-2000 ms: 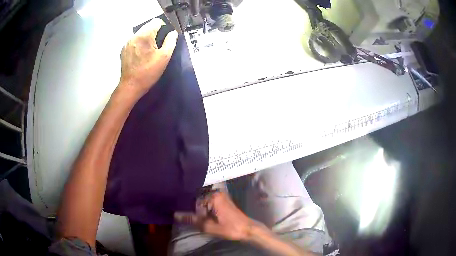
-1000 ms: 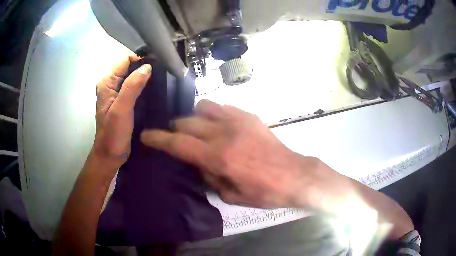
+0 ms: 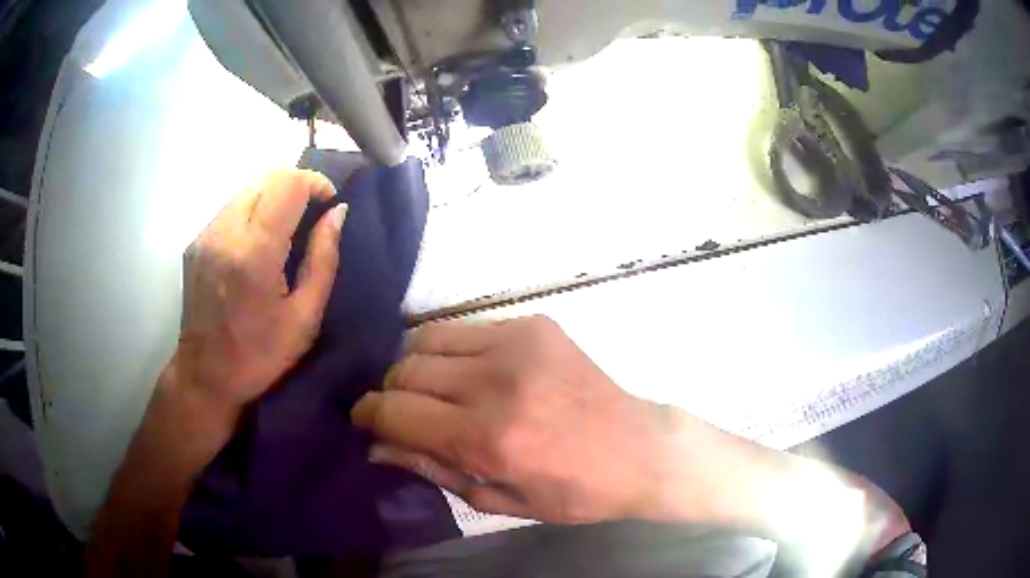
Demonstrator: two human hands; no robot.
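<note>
A dark purple cloth panel (image 3: 361, 260) lies on the white machine bed, its top end just below the needle and presser foot (image 3: 433, 133). My left hand (image 3: 254, 277) grips the cloth's upper left part between thumb and fingers. My right hand (image 3: 508, 418) holds the cloth's right edge lower down, fingers bent over it; the exact grip is partly hidden. The cloth is bunched between the hands and runs down to the table's front edge. A ribbed pale knob (image 3: 520, 152) sits right of the needle.
The machine head (image 3: 633, 17) with blue lettering spans the top. Dark looped scissors (image 3: 819, 158) lie at the right. A printed scale (image 3: 881, 378) runs along the table's front edge (image 3: 836, 429). My lap (image 3: 633, 553) shows below.
The cloth's top end has come down away from the needle area. My right hand has moved down along the cloth; my left hand has shifted slightly down and left.
</note>
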